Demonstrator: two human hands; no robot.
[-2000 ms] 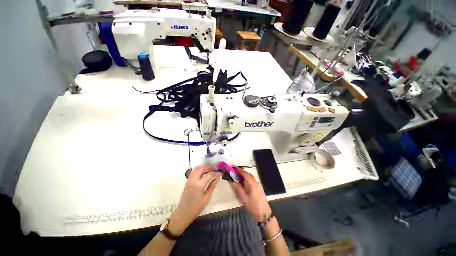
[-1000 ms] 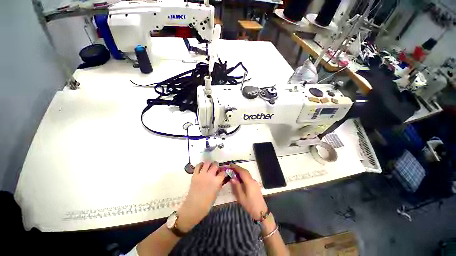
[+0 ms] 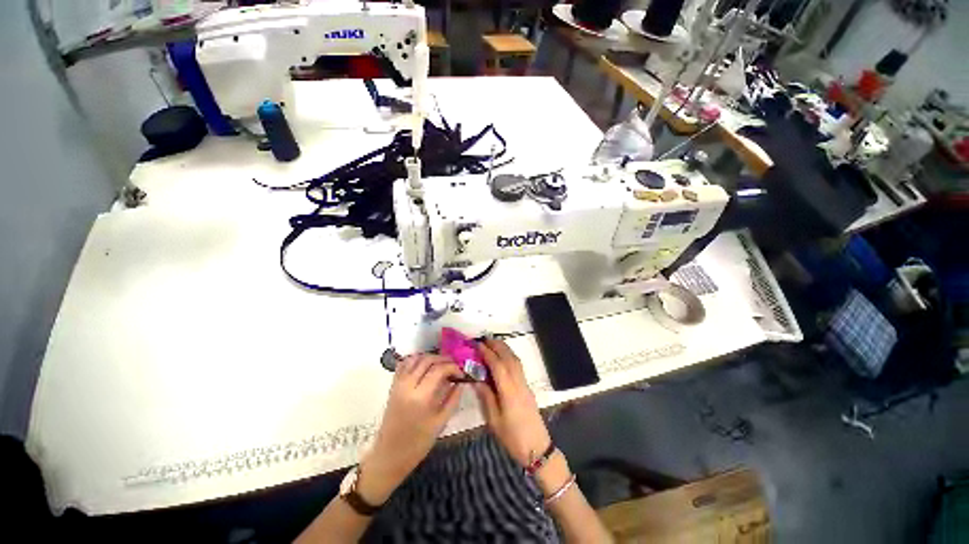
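A small pink packet (image 3: 461,349) with a pale label is held between both hands, just over the front edge of the white machine table (image 3: 213,372). My left hand (image 3: 422,398) grips its left lower side with the fingertips. My right hand (image 3: 512,402) grips its right side. The fingers hide part of the packet, and I cannot tell whether it is torn open. The white brother sewing machine (image 3: 531,236) stands right behind the hands. A black smartphone (image 3: 562,341) lies flat to the right of my right hand.
Tangled black straps (image 3: 367,202) lie behind the needle area. A tape roll (image 3: 678,306) sits near the machine's right end. A JUKI machine (image 3: 319,43) and a dark blue spool (image 3: 277,132) stand at the back left. A wooden bench (image 3: 691,512) is at lower right.
The pink packet, mostly covered by the fingers one second ago, now shows more and points up between the hands. The view has shifted slightly; both hands stay on the packet.
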